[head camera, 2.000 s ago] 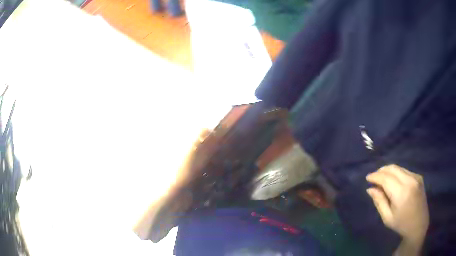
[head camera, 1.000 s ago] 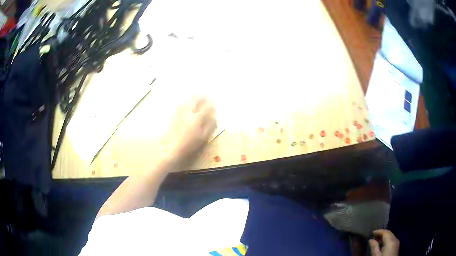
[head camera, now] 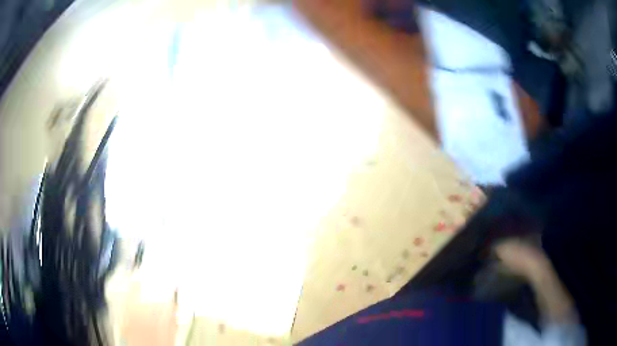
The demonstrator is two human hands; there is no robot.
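A dark navy garment point(head camera: 582, 203) fills the right side of the head view, blurred. My right hand point(head camera: 528, 260) is at its lower left, over the dark area beside the table edge. The hand is blurred, and its fingertips are lost against the dark cloth, so its grip cannot be read. My left hand cannot be made out. A pinkish blurred patch at the lower left, beside the black hangers, may be part of it or of my arm.
The pale worktable point(head camera: 379, 216) is largely washed out by glare, with small red and dark spots near its edge. Black hangers point(head camera: 67, 236) lie in a smeared heap at the left. A white folder point(head camera: 473, 115) rests on the reddish-brown board point(head camera: 399, 81).
The view has swung and tilted. My left hand, seen over the table one second ago, is no longer clear. My right hand shows higher, with more of the wrist visible.
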